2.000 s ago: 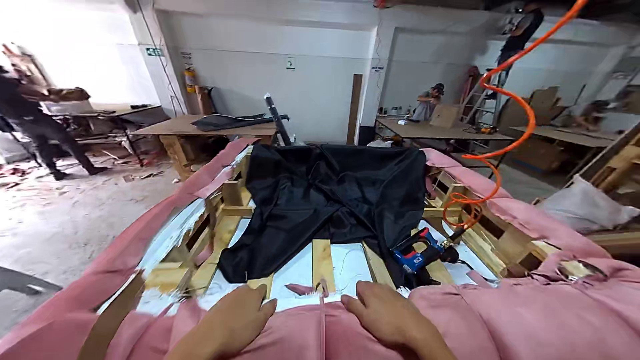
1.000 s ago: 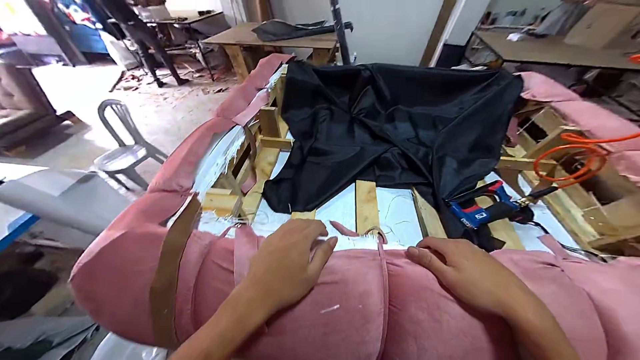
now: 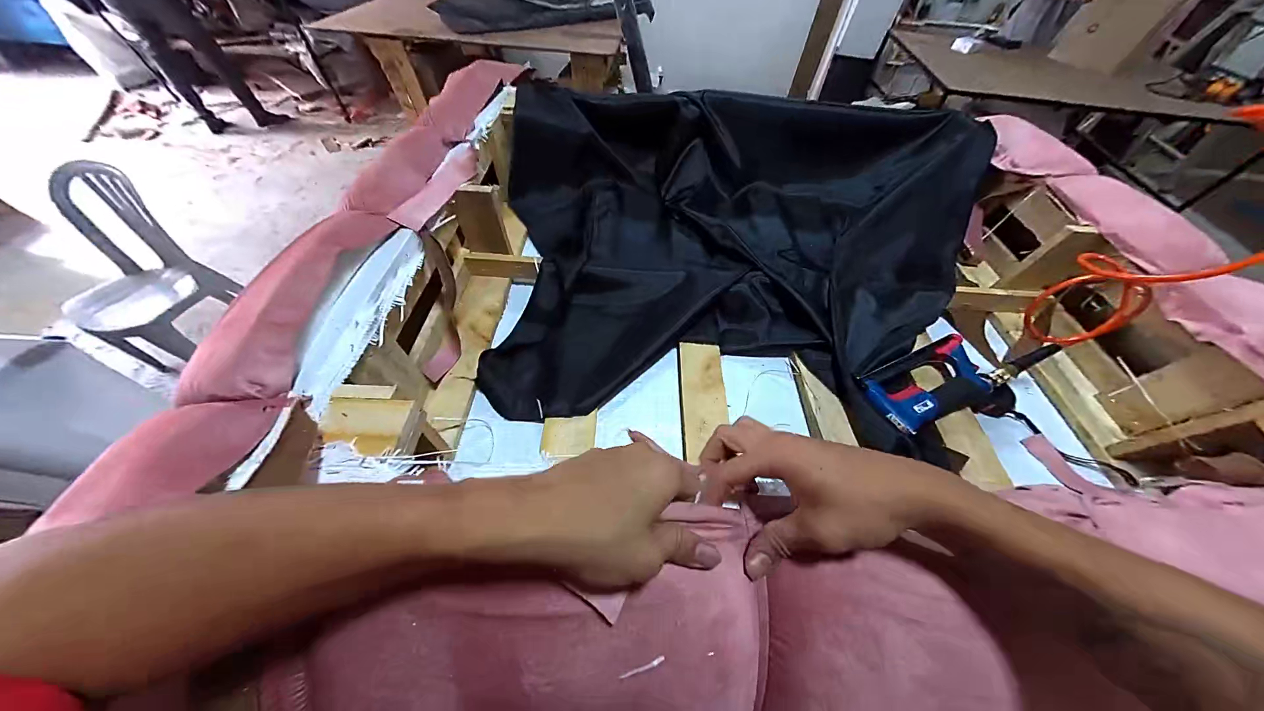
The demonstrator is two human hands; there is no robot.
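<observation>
Pink upholstery fabric (image 3: 553, 652) covers the near edge of an upturned furniture frame with wooden slats (image 3: 702, 395). My left hand (image 3: 602, 513) grips a fold of this fabric at the near rim, near the seam. Close beside it, my right hand (image 3: 829, 494) has its thumb on the fabric and its fingers bent at the rim; whether they pinch anything is unclear. Black cloth (image 3: 681, 237) lies rumpled over the far part of the frame. A blue and red pneumatic stapler (image 3: 923, 390) rests on the slats and the cloth's edge, right of my right hand.
An orange coiled air hose (image 3: 1116, 286) runs from the stapler to the right. A grey plastic chair (image 3: 133, 267) stands to the left. Worktables (image 3: 494, 32) are behind the frame, and a person's legs (image 3: 202, 69) show at the upper left.
My hands were apart on the pink edge; they have come together near the seam, the left now gripping fabric. The view has tilted down and moved closer.
</observation>
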